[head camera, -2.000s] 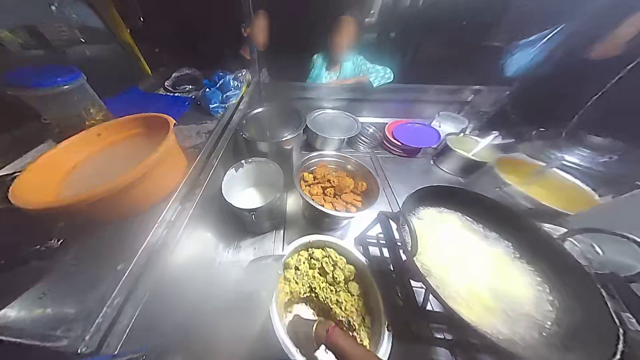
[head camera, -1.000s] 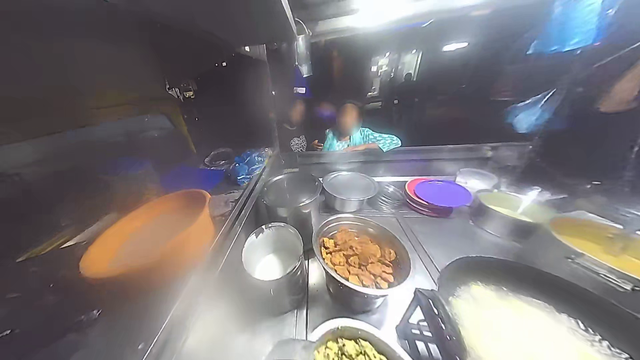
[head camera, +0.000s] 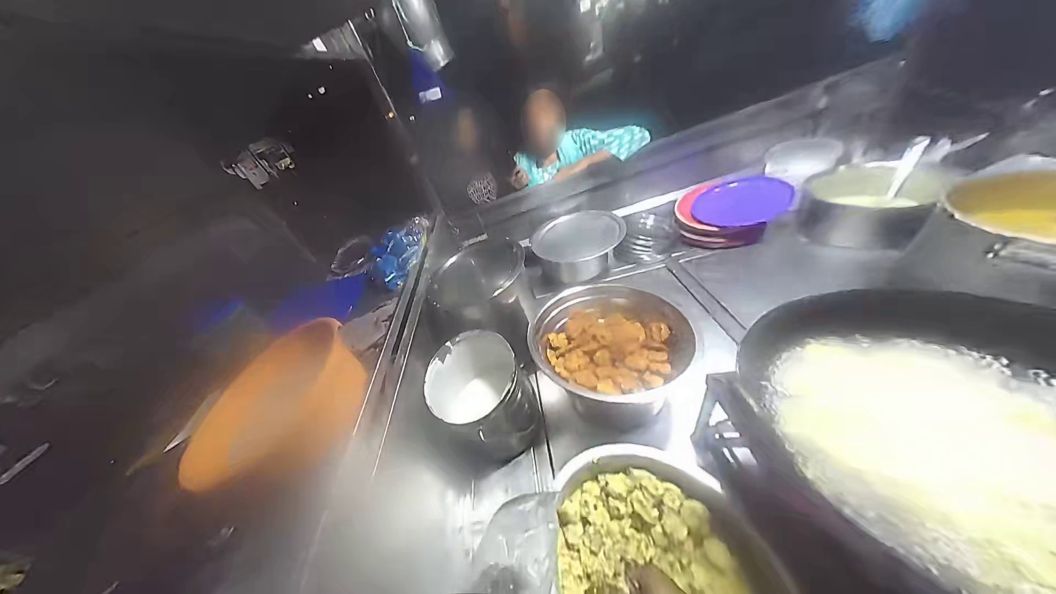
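At the bottom edge, a small part of my right hand shows against the yellow coated pieces in a steel bowl; its fingers are mostly hidden. My left hand cannot be made out. A clear, plastic-like thing lies against the bowl's left side. Behind the bowl, a second steel bowl holds orange-brown fried pieces. To the right, a large black pan is full of pale, foaming oil on a black stove frame.
A steel pot with whitish contents stands left of the fried pieces. Farther left is an orange tub. Lidded steel pots, a purple plate on stacked plates and a pot with a ladle line the back. People are beyond the counter.
The view has swung and tilted. Two seconds ago my hand showed more fully, in the bowl of yellow pieces; one second ago it was out of view.
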